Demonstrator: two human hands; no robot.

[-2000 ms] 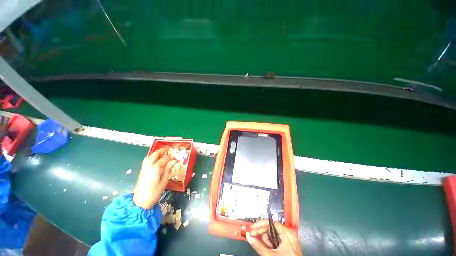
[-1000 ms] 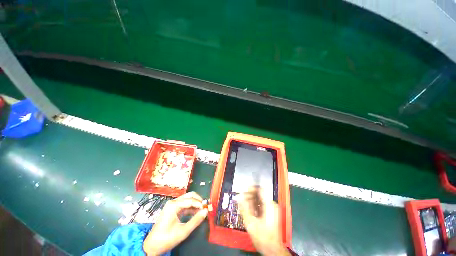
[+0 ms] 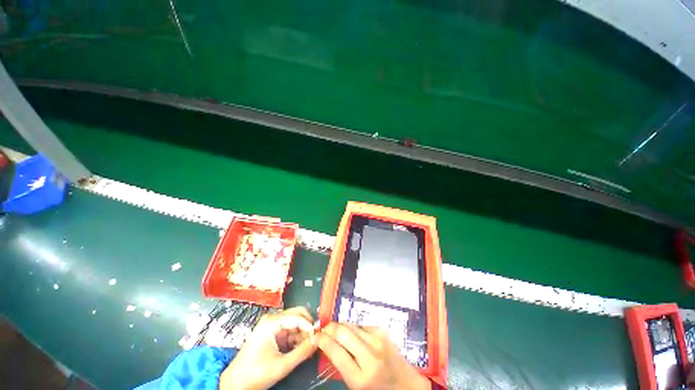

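Note:
An open tablet unit (image 3: 387,266) with a large silver-grey rectangle lies in a red-orange fixture (image 3: 437,305) in front of me. My left hand (image 3: 276,346) and my right hand (image 3: 367,356) meet at the fixture's near left edge, fingertips together on a tiny pale piece (image 3: 316,326), mostly hidden by the fingers. A thin line, perhaps a lead or tweezers, shows below the right hand. The right hand covers part of the tablet's near end. A red bin (image 3: 214,273) full of small cream-orange bits stands left of the fixture.
Thin black leads with pale ends (image 3: 221,324) lie beside the red bin. Pale flecks are scattered on the bench at left. A blue bin (image 3: 36,185) stands far left. Another red fixture (image 3: 642,346) holds a device at right. A white strip (image 3: 526,288) borders the green belt.
My left hand has left the red bin for the fixture's left edge. My right hand has moved from the tablet's near end to meet it. The view has shifted, showing another fixture at right.

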